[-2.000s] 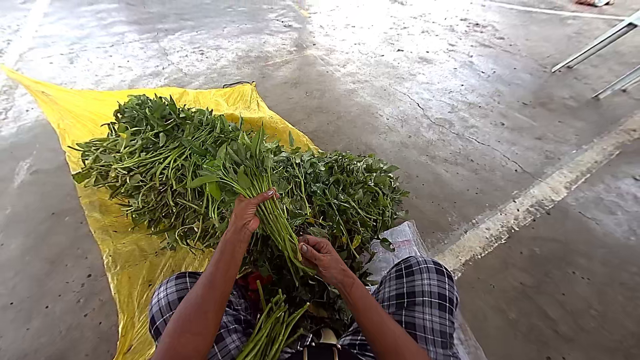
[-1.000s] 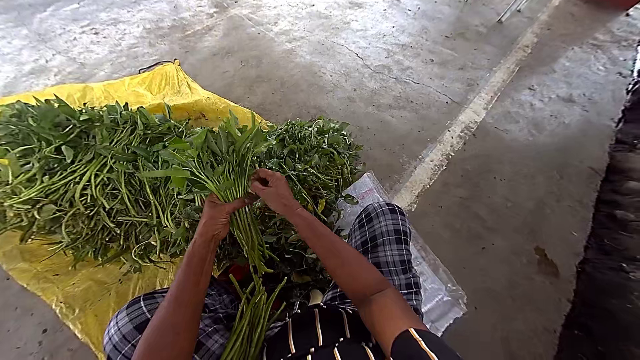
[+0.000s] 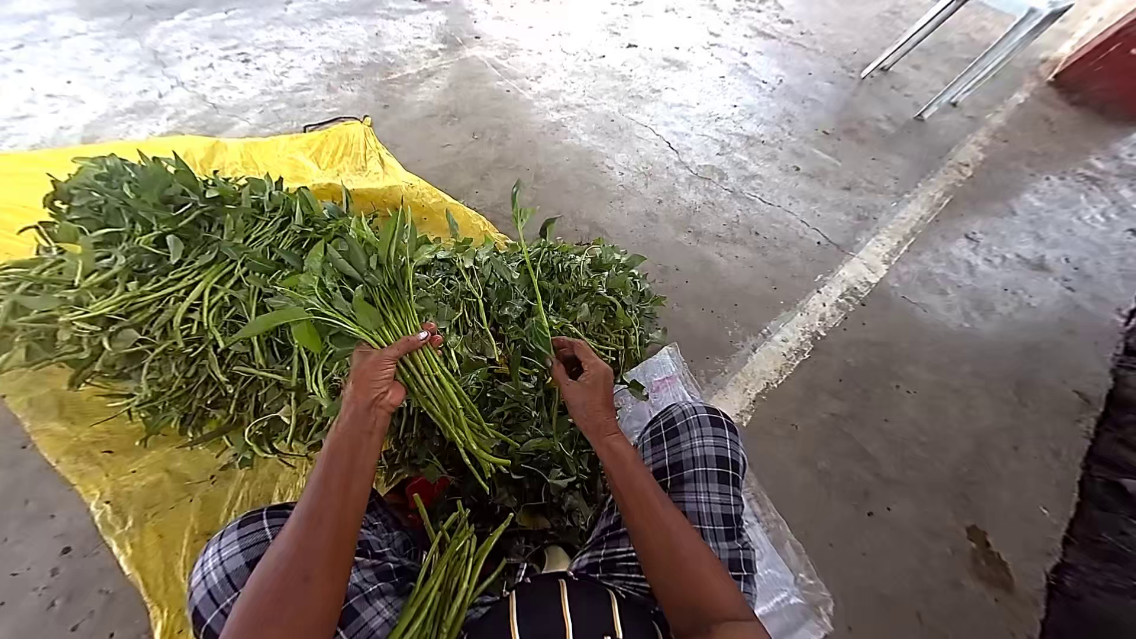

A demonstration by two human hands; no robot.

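Note:
My left hand (image 3: 382, 373) is closed around a bunch of long green leafy stems (image 3: 430, 377), leaves up and cut ends toward me. To its right, my right hand (image 3: 584, 382) pinches a single leafy stem (image 3: 534, 288) that stands upright, apart from the bunch. Behind and beneath both hands spreads a large pile of leafy greens (image 3: 204, 293). Another bundle of green stems (image 3: 448, 572) lies at my lap, between my knees.
A yellow sheet (image 3: 186, 497) lies under the pile, and a clear plastic sack (image 3: 790, 568) beside my right knee. The concrete floor (image 3: 887, 426) has a pale stripe (image 3: 816, 328). Chair legs (image 3: 985, 67) and a red object (image 3: 1100, 71) are at the upper right.
My right hand has moved away from the bunch, to the right, and now holds a separate stem. My left hand keeps its hold on the bunch. The view has shifted.

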